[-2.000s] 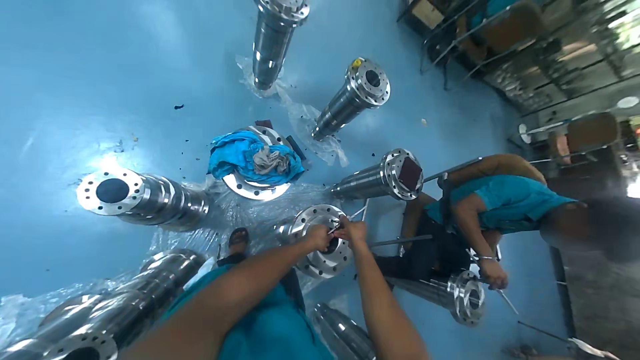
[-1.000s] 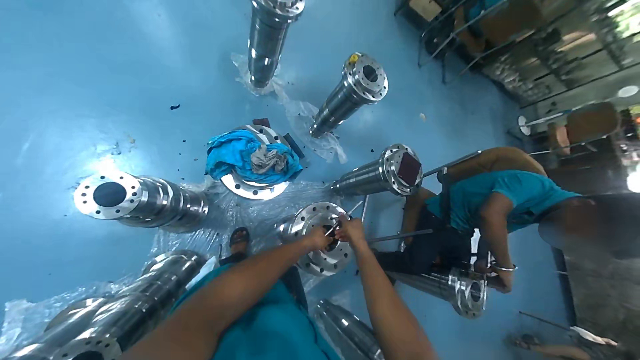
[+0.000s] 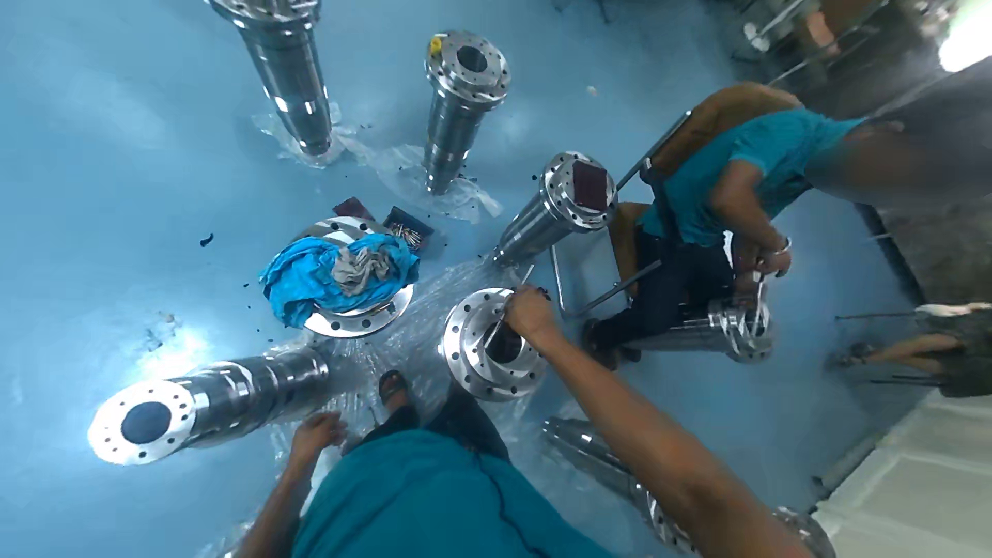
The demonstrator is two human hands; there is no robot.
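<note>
Just below the middle of the view, my right hand [image 3: 530,312] is closed around a thin metal rod [image 3: 497,326], which slants over the bore of an upright flanged steel shaft [image 3: 463,339]. My left hand [image 3: 320,431] hangs low on the left, close to the side of a leaning flanged steel cylinder [image 3: 256,391]; its fingers are blurred, and whether they hold anything is unclear. A blue cloth [image 3: 308,280] and a grey rag [image 3: 361,270] lie on a wide steel flange [image 3: 370,319] up and left of the shaft.
Further flanged steel shafts [image 3: 456,116] stand around, one with a dark red pad [image 3: 590,186] on top. A small dark tray [image 3: 408,229] holds little metal parts. Clear plastic sheeting [image 3: 387,341] covers floor around my feet. To the right a seated co-worker [image 3: 721,186] leans over another shaft [image 3: 744,329].
My left hand has left the shaft top, where both hands were together, and is now low on the left. My right hand remains there with the rod. The view has shifted.
</note>
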